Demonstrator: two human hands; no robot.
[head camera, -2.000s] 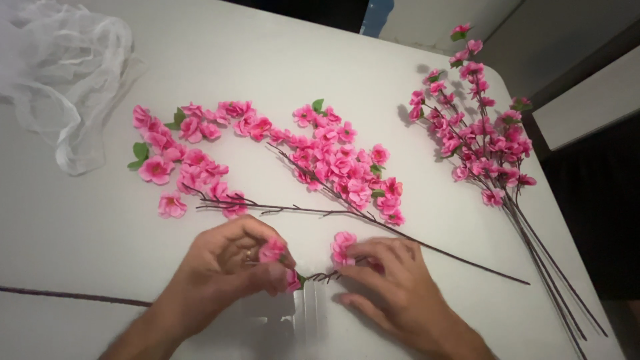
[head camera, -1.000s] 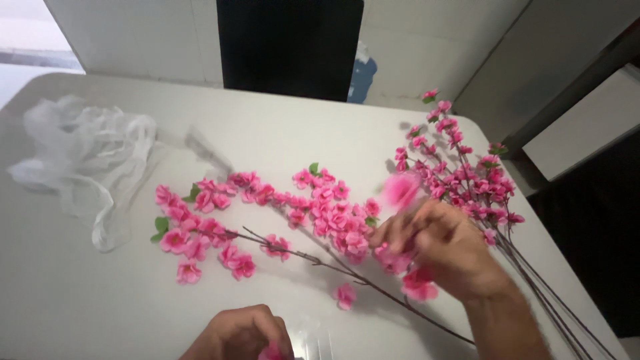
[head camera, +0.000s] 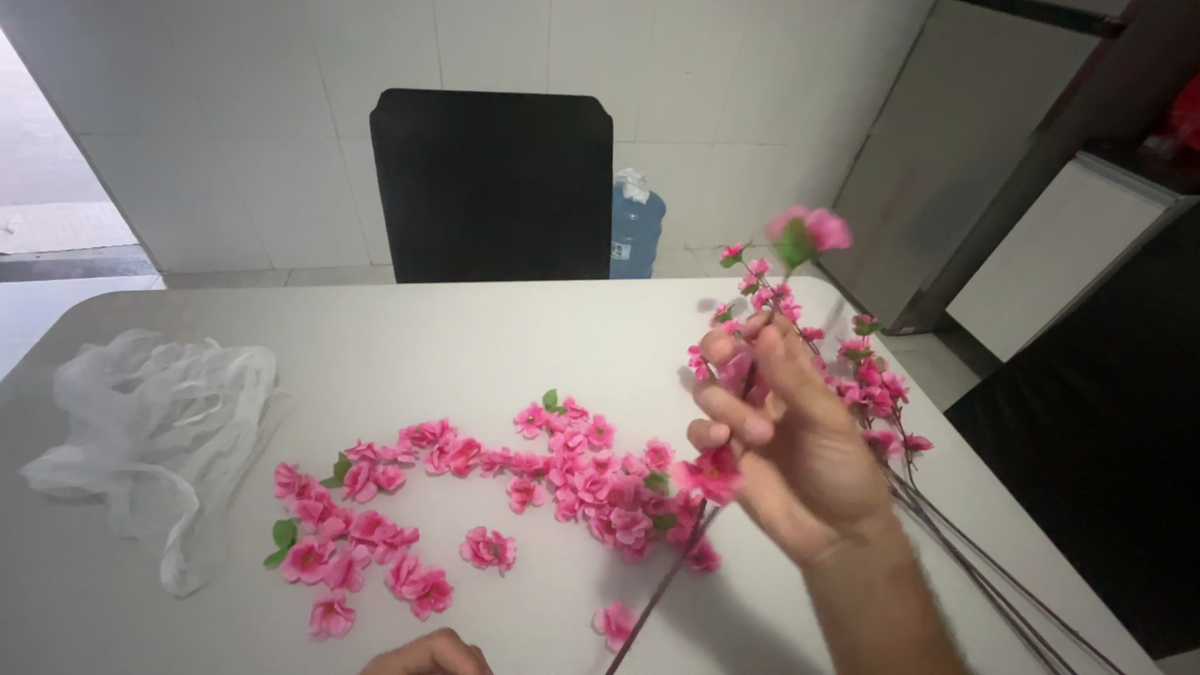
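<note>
Raised over the right part of the white table (head camera: 394, 347), my right hand (head camera: 797, 431) grips an artificial blossom branch (head camera: 661, 589) with pink flowers and a green leaf near its tip. The branch slants down to the bottom edge. Only the knuckles of my left hand (head camera: 429, 654) show at the bottom edge; whether it holds anything is hidden. Loose pink fabric blossoms (head camera: 586, 478) lie in a curved band in front of my hands, some with green leaves. A single blossom (head camera: 488, 549) and another (head camera: 615, 625) lie apart. More flowering artificial branches (head camera: 872, 384) rest behind my right hand.
A crumpled translucent white plastic bag (head camera: 159, 422) lies on the left of the table. Beyond the far edge stand a black chair back (head camera: 492, 187) and a blue water jug (head camera: 637, 230). A grey cabinet or appliance (head camera: 900, 159) is at the right.
The bare-twigged branch that lay across the blossoms has been lifted, and my right hand now holds a branch upright. My left hand has moved down toward the bottom edge. The view has tilted up.
</note>
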